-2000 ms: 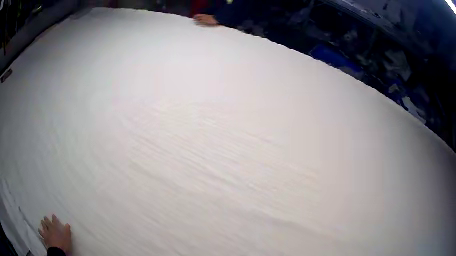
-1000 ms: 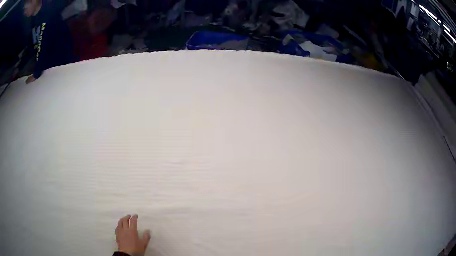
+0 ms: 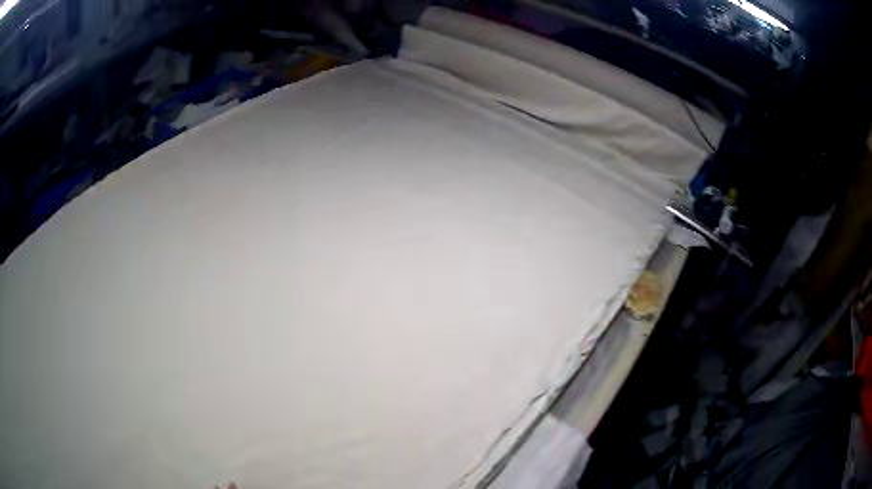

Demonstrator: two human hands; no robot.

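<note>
The off-white fabric ply [image 3: 344, 258] covers the table and lies mostly flat, with its near edge running along the right side. The cream fabric roll [image 3: 574, 67] lies across the far end, with slack cloth in front of it. Only the fingertips of my left hand [image 3: 226, 486] show at the bottom edge, over the cloth; the rest is cut off and its grip cannot be judged. My right hand is out of the picture.
A shiny metal tube [image 3: 708, 232] sticks out near the roll's right end. White paper or cloth [image 3: 545, 458] lies on the table edge [image 3: 617, 358] at the bottom right. Fabric piles [image 3: 698, 430] stand at right; more cluttered scraps [image 3: 206, 110] lie beyond the left side.
The view has swung right to the roll end. The coworker has left the picture. My left hand, earlier spread on the cloth, now shows only fingertips.
</note>
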